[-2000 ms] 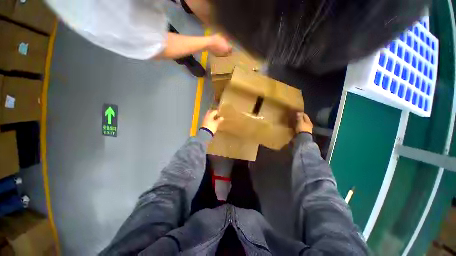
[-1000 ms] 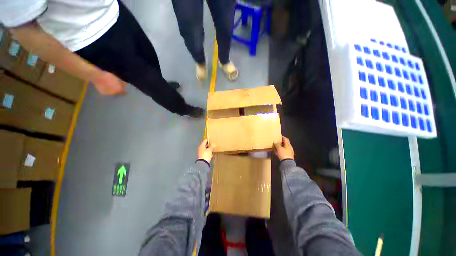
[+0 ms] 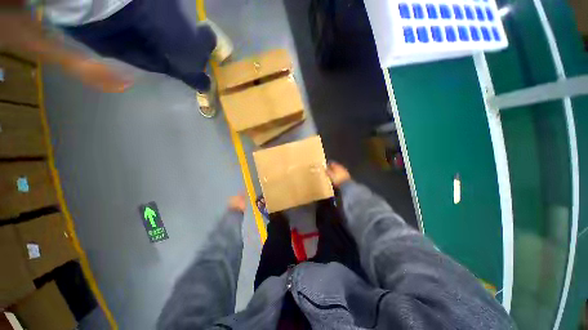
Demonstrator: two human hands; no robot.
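A closed brown carton stands in front of my knees, its top facing up. My right hand is at its right edge; whether the fingers grip it or only touch it cannot be told. My left hand is blurred, off the carton to its lower left, with nothing seen in it. Just beyond stands another brown carton with its flaps partly raised and a narrow dark gap between them. No hand of mine is on it. A brown cardboard piece shows under its near side.
A green bench with white rails runs along the right, carrying a white tray with blue parts in rows. A person's leg and blurred arm are at upper left. Cartons line the left. A red stool part shows below.
The flapped carton I held in both hands now rests farther forward, released. My hands have come back towards me, the right to the closed carton. The person in white has moved.
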